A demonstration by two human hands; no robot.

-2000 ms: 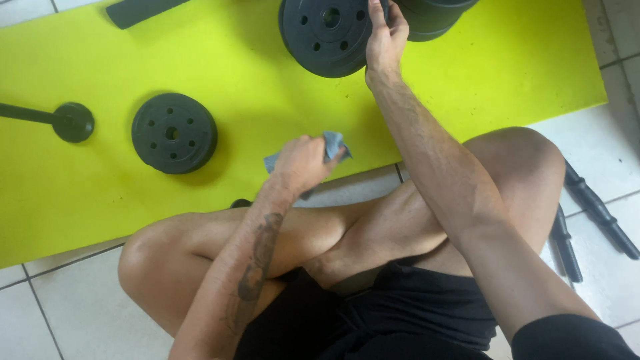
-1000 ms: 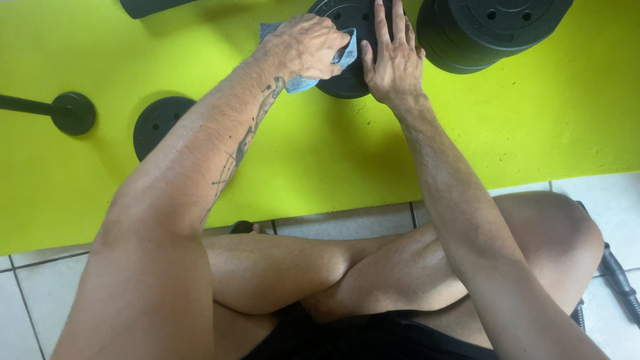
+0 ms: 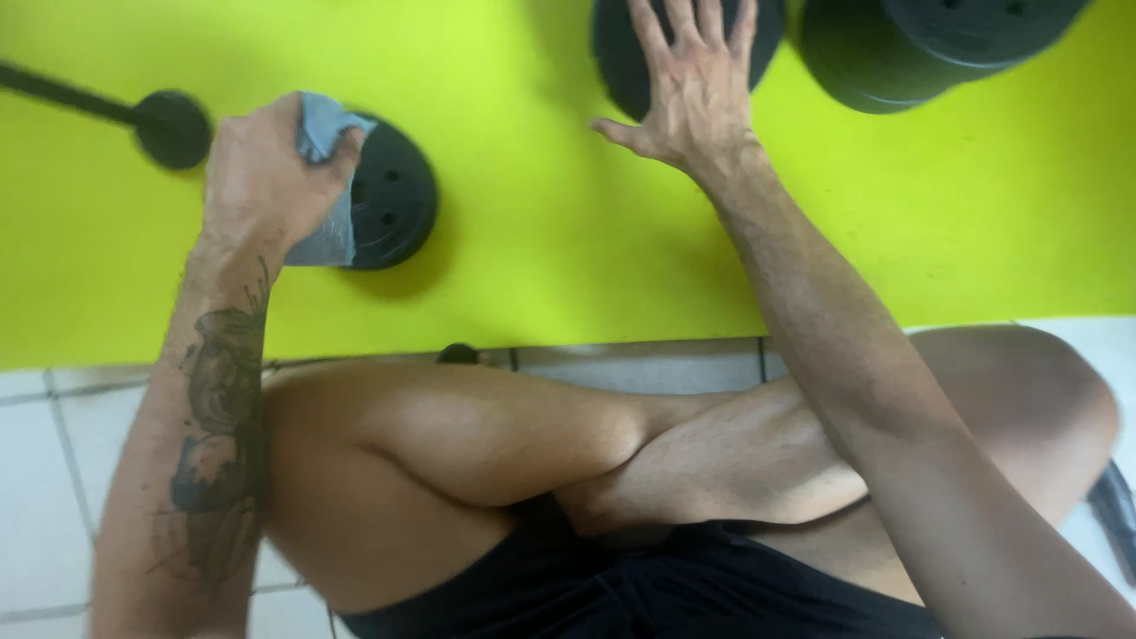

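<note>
Bunched in my left hand [image 3: 275, 169] is a light blue cloth [image 3: 324, 129], part of which hangs below the fingers. That hand is over the left side of a black weight plate [image 3: 399, 200] with small round holes, hiding part of it. My right hand [image 3: 697, 98] rests palm down, fingers spread, on another black weight plate [image 3: 617, 53] at the top of the view, which is cut off by the frame. Whether the cloth touches the left plate, I cannot tell.
A stack of black weight plates [image 3: 865, 62] stands at upper right. At left lies a black bar with a round end [image 3: 173, 129]. All are on a yellow-green mat [image 3: 550, 257] over white floor tiles [image 3: 27, 479]. A dark bar [image 3: 1114, 515] lies by my right knee.
My left hand has moved left with the cloth, from the plate under my right hand to the left plate. My right fingers are now spread wider.
</note>
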